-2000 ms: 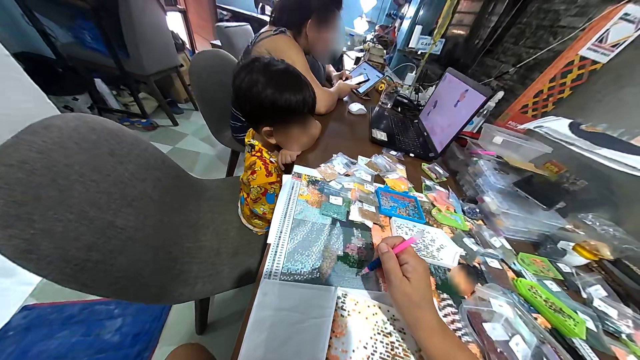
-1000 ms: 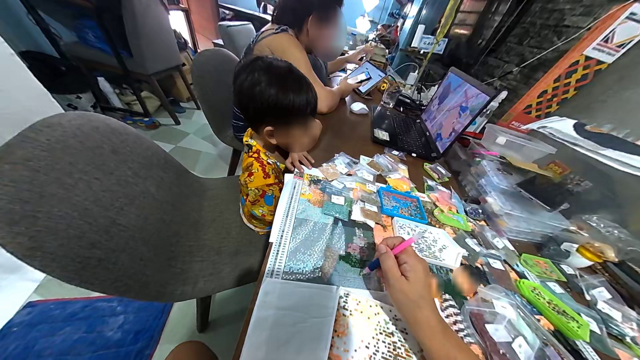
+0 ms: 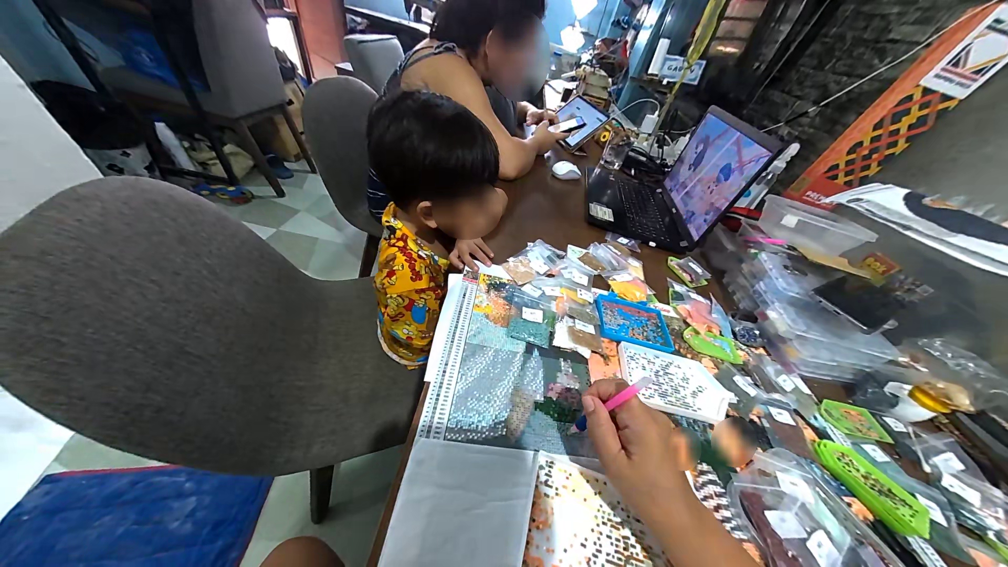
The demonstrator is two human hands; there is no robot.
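My right hand (image 3: pixel 638 441) grips a pink and blue diamond-painting pen (image 3: pixel 627 394), its tip down at the dark part of a diamond-painting canvas (image 3: pixel 480 386). My left hand is out of view. Beside my fingers lies a white tray (image 3: pixel 673 381) holding dark beads; behind it is a blue tray (image 3: pixel 634 321) with mixed beads. Small bead bags (image 3: pixel 531 326) cover the canvas's upper part. White backing paper (image 3: pixel 465 504) lies along its near left, next to a section dotted with orange and brown beads (image 3: pixel 583 512).
A child (image 3: pixel 413 291) leans at the table's left edge, a hand by the canvas corner. Another person (image 3: pixel 472 87) holds a phone. A laptop (image 3: pixel 646 205), clear plastic boxes (image 3: pixel 819 315), green trays (image 3: pixel 870 484) and a grey chair (image 3: pixel 197 331) stand around.
The picture on the laptop screen has changed. The child's hand has come down onto the table near the canvas corner. My right hand stays at about the same place with the pen.
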